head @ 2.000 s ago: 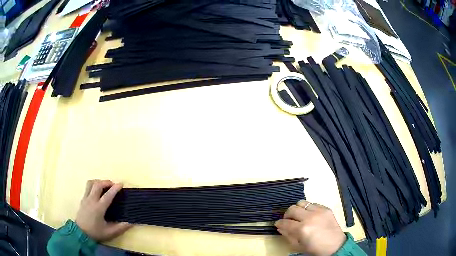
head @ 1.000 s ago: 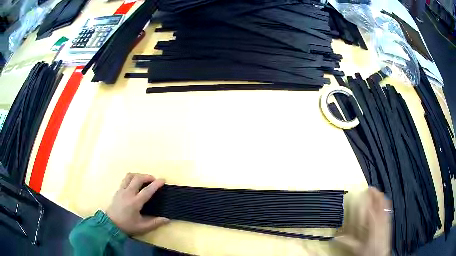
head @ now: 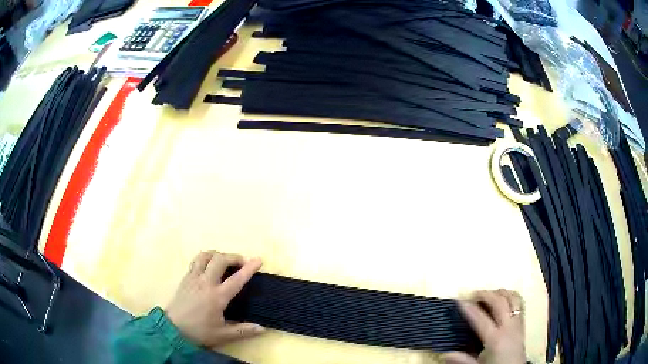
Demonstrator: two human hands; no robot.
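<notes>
A flat ribbed bundle of black strips lies near the front edge of the table, its strips side by side. My left hand grips its left end, with the thumb below and the fingers over the top edge. My right hand is closed around its right end and is slightly blurred; it hides the strip ends there. A large loose pile of black strips lies at the far middle, with one single strip along its near side.
A cream tape roll lies against the right strip pile. Clear plastic bags are at the far right. A calculator and another strip pile are at the left, near a red tape line.
My right hand, blurred and off the bundle's right end a second ago, is now back on it. The strip loose along the bundle's lower edge no longer shows apart. The view has shifted left.
</notes>
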